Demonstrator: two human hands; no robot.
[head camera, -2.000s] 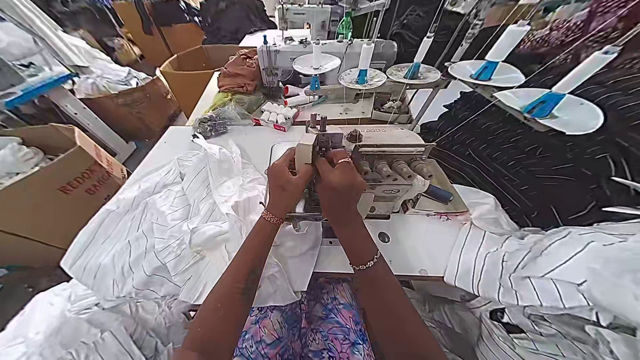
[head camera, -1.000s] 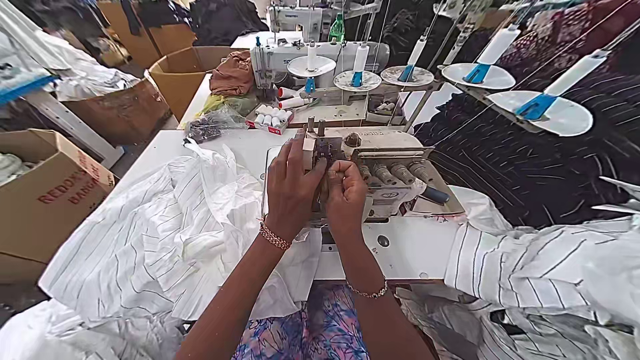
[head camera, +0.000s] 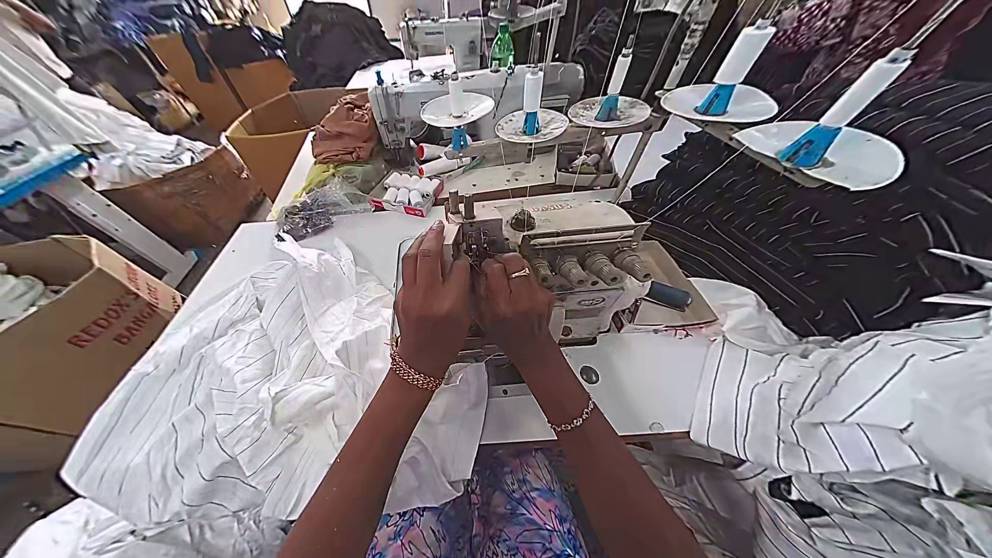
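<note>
An overlock sewing machine (head camera: 581, 225) with a row of tension dials (head camera: 601, 267) stands on a white table. My left hand (head camera: 434, 302) rests against the left side of its needle area, fingers bent over the head. Close beside it, my right hand (head camera: 513, 306) has its fingers curled at the front of the needle area; whether either holds a thread or small part is hidden. White striped fabric (head camera: 232, 380) lies in a crumpled heap left of my hands. More striped fabric (head camera: 821, 395) lies to the right.
Thread cones (head camera: 866, 87) stand on a rack behind the machine. Beyond the hands are a box of white spools (head camera: 407, 191), a plastic bag (head camera: 325, 205) and a second sewing machine (head camera: 496, 97). A cardboard box (head camera: 85, 333) stands at left, dark striped fabric (head camera: 775, 209) at right.
Two seconds ago both hands were raised together at the machine's head. My right hand has since moved lower, to the front of the needle area; my left stays at its left side.
</note>
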